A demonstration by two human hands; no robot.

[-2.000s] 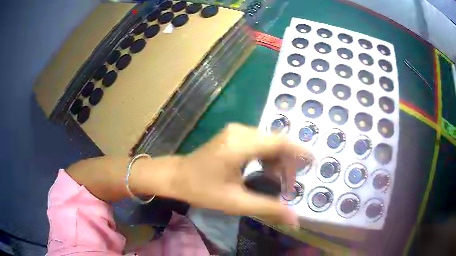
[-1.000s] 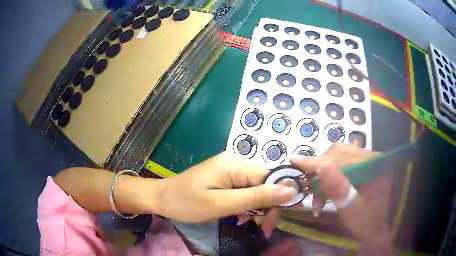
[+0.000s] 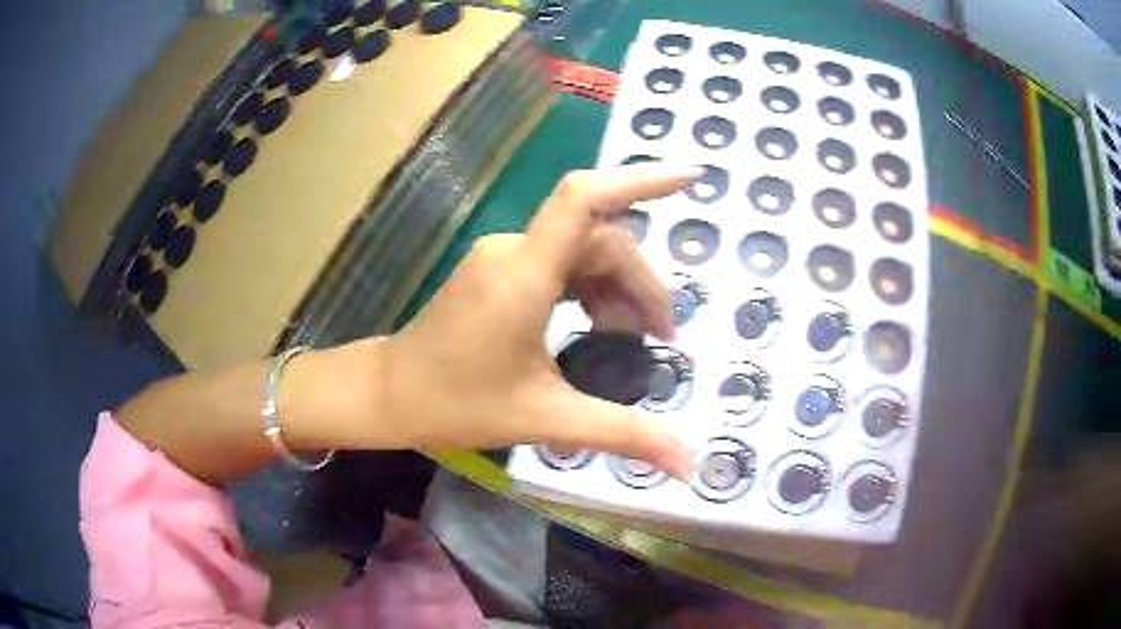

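Observation:
My left hand [image 3: 492, 332] is over the left part of the white foam tray [image 3: 787, 285]. It holds a round speaker unit [image 3: 605, 366], black side showing, against the palm behind curled fingers. My index finger and thumb are spread wide apart. The near rows of the tray hold white-ringed units [image 3: 815, 402] with silvery or bluish centres. The farther pockets show dark discs [image 3: 777, 143] with small pale centres. My hand hides some pockets at the left. My right hand is not in view.
A brown cardboard sheet [image 3: 357, 135] with rows of black discs [image 3: 271, 116] tops a layered stack on the left. A green mat [image 3: 541, 160] has red and yellow tape lines. Another tray [image 3: 1100, 184] is cut off at the right edge.
My right hand and its green tool have left the view. My left thumb and index finger have spread apart from the unit, which now shows its black side instead of its white-ringed side.

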